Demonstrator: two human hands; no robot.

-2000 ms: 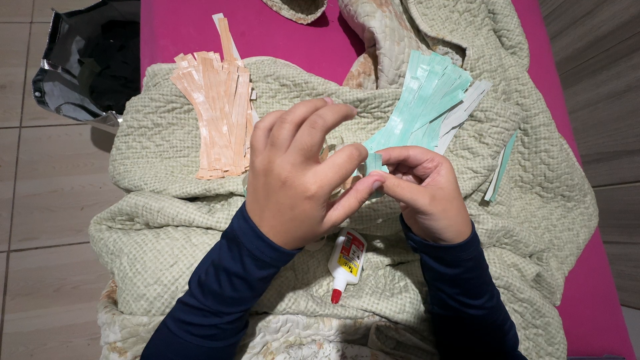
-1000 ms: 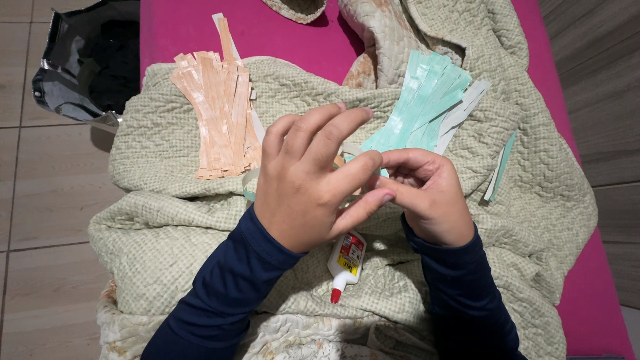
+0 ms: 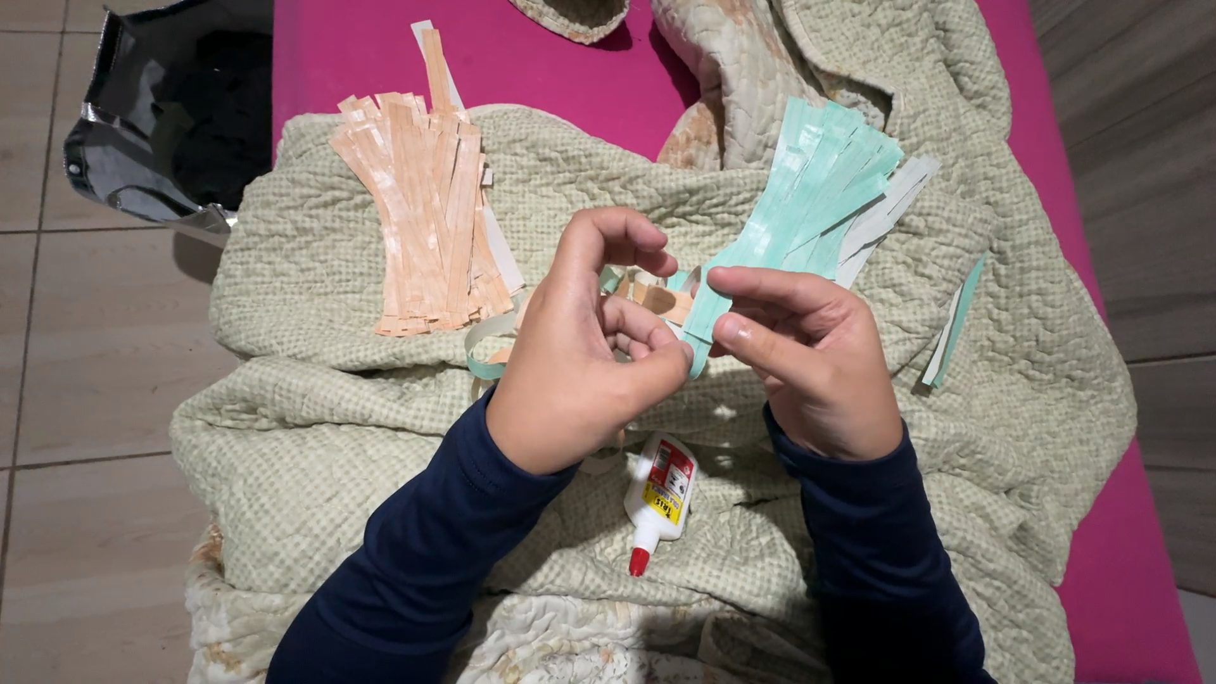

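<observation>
My right hand (image 3: 817, 356) pinches a curled teal paper strip (image 3: 706, 309) between thumb and fingers. My left hand (image 3: 594, 347) is beside it, thumb and index fingertip at the strip's lower left edge, other fingers curled. Behind my hands, partly hidden, lie linked rings of teal and orange paper (image 3: 489, 350). A pile of orange paper strips (image 3: 418, 218) lies at the left, and a fan of teal paper strips (image 3: 807, 199) lies beyond my right hand. A white glue bottle with a red cap (image 3: 660, 489) lies below my hands, its cap towards me.
A rumpled green quilt (image 3: 313, 456) lies over a bright pink surface (image 3: 380, 57). Some loose teal and white strips (image 3: 955, 323) rest at the right. An open black and silver bag (image 3: 171, 123) stands at the upper left, over the tiled floor (image 3: 104, 380).
The teal strip between my hands shows more plainly now, upright in my right fingers. My left hand has turned and its fingers are more curled. The piles and the glue bottle have stayed in place.
</observation>
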